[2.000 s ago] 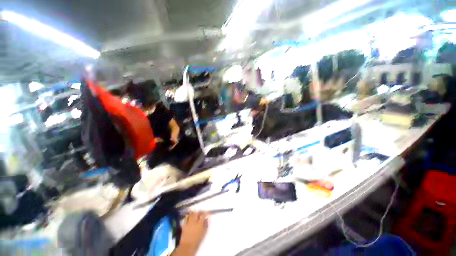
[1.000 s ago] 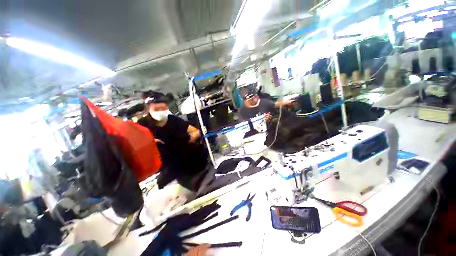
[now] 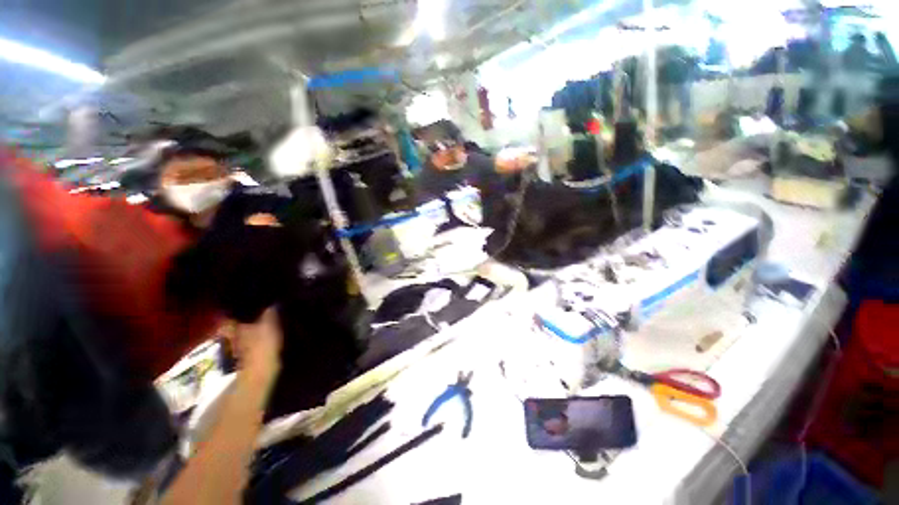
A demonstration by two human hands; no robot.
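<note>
One bare forearm enters at the lower left and rises to a blurred hand, by its side my left hand (image 3: 254, 340). The hand meets black cloth (image 3: 311, 345); its fingers are too blurred to show a grip. My right hand is not in view. Narrow black fabric strips (image 3: 345, 444) lie fanned on the white table (image 3: 493, 464), just right of the forearm. Small blue snips (image 3: 450, 402) lie open near the strips. A phone with a lit screen (image 3: 580, 422) is on a small stand right of them.
Red-and-orange scissors (image 3: 687, 395) lie right of the phone, before a white sewing machine (image 3: 670, 276). A blurred red and black hanging cloth (image 3: 108, 256) fills the left. A masked person in black stands behind it; another person sits farther back. A red stool (image 3: 872, 385) is at the right.
The view has shifted. My hand has risen from over the strips to the black cloth at the left. The hanging cloth looks larger and nearer, and the masked person appears closer.
</note>
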